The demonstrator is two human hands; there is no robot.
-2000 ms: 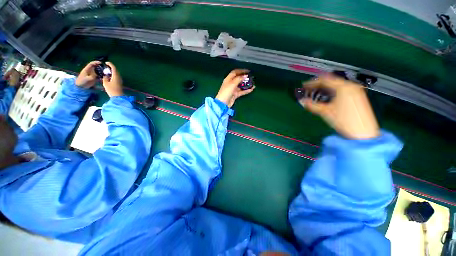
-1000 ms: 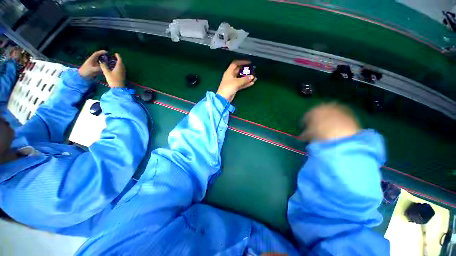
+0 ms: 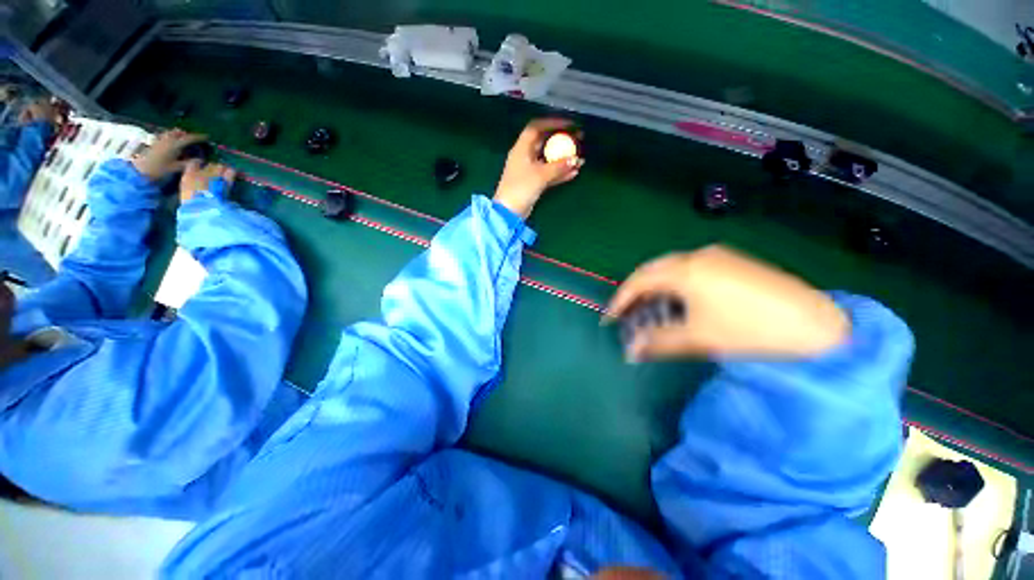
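My left hand (image 3: 531, 165) holds a black round unit (image 3: 561, 147) over the dark green conveyor; its face shows a bright white-amber glare. My right hand (image 3: 726, 306), blurred, is above the green bench edge (image 3: 567, 391) with another black unit (image 3: 654, 321) between its fingers. Loose black units lie on the conveyor: one (image 3: 715, 198) right of my left hand, one (image 3: 449, 171) to its left, and one (image 3: 876, 237) farther right.
A yellow sheet (image 3: 907, 510) at lower right bears black parts (image 3: 950, 483). A metal rail (image 3: 635, 117) carries plastic-wrapped pieces (image 3: 524, 68) and black brackets (image 3: 785, 160). At left, a neighbouring worker's hands (image 3: 170, 153) hold a black unit near a perforated tray (image 3: 85, 170).
My right hand set a unit on the conveyor, drew back, and now holds another unit farther left. My left hand has barely moved. The neighbour's hands moved left and down, and more units show there.
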